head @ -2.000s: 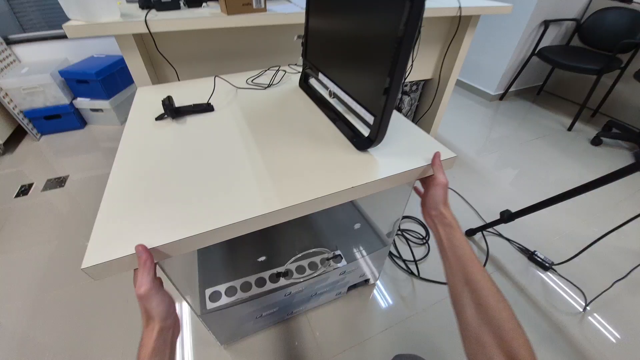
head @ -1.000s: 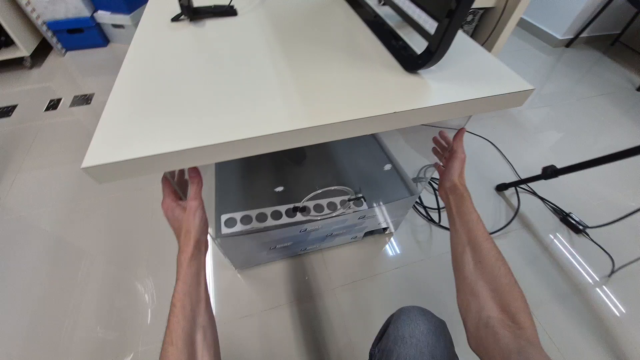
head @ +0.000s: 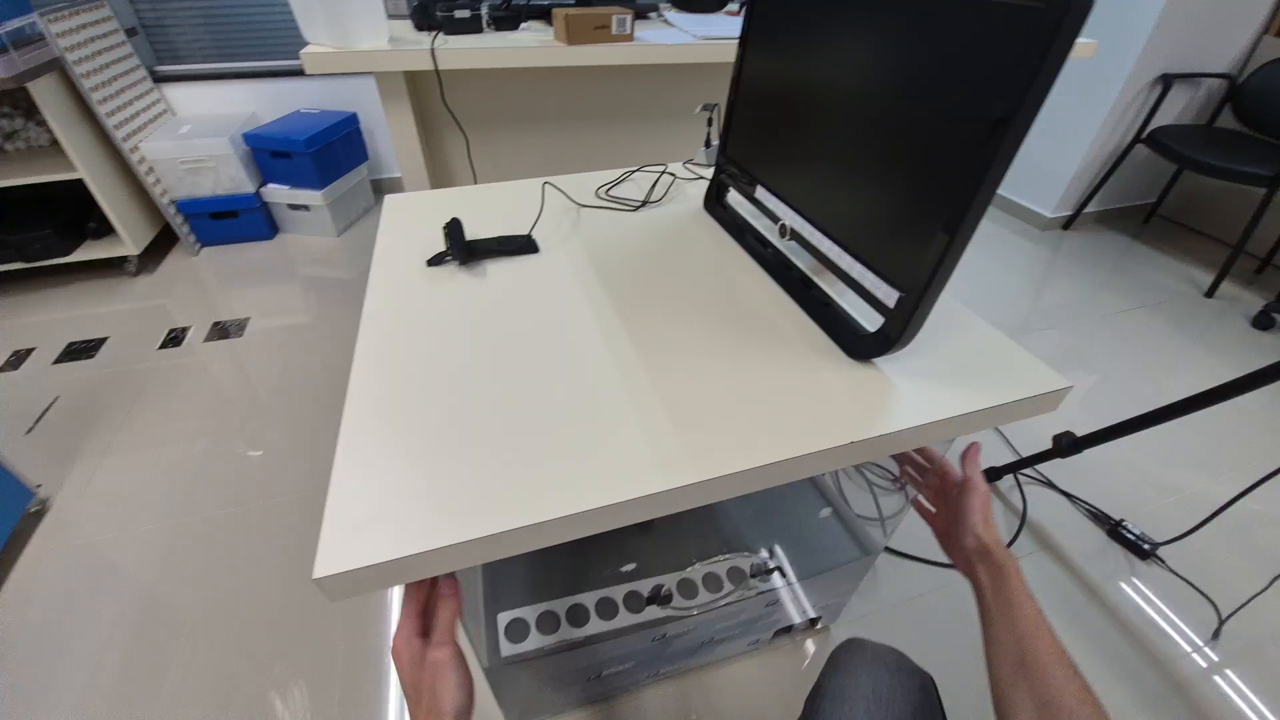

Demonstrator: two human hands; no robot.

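A cream tabletop point(head: 600, 400) lies over a grey box point(head: 700, 550) with a clear side panel. My left hand point(head: 432, 640) is under the table's near left edge, fingertips up against the underside or side panel. Below the right end of the near edge, my right hand point(head: 950, 500) is spread beside the clear panel; whether it touches is unclear. A white strip with a row of round holes point(head: 610, 605) runs along the box front, a clear looped tube on it. A black monitor point(head: 880, 150) stands on the table, near a black bracket-like device point(head: 485, 245) with a cable.
A black pole point(head: 1150, 425) and black cables point(head: 1140, 540) lie to the right. Blue and white boxes point(head: 305, 150) are stacked at the back left. Behind stands another desk point(head: 560, 55), and a black chair point(head: 1200, 150) is at the far right. My knee point(head: 870, 685) shows below.
My hands were at the tabletop's near edge two seconds ago; both are now lower, beneath it. My right hand has opened out beside the panel. The view has tilted down and back up.
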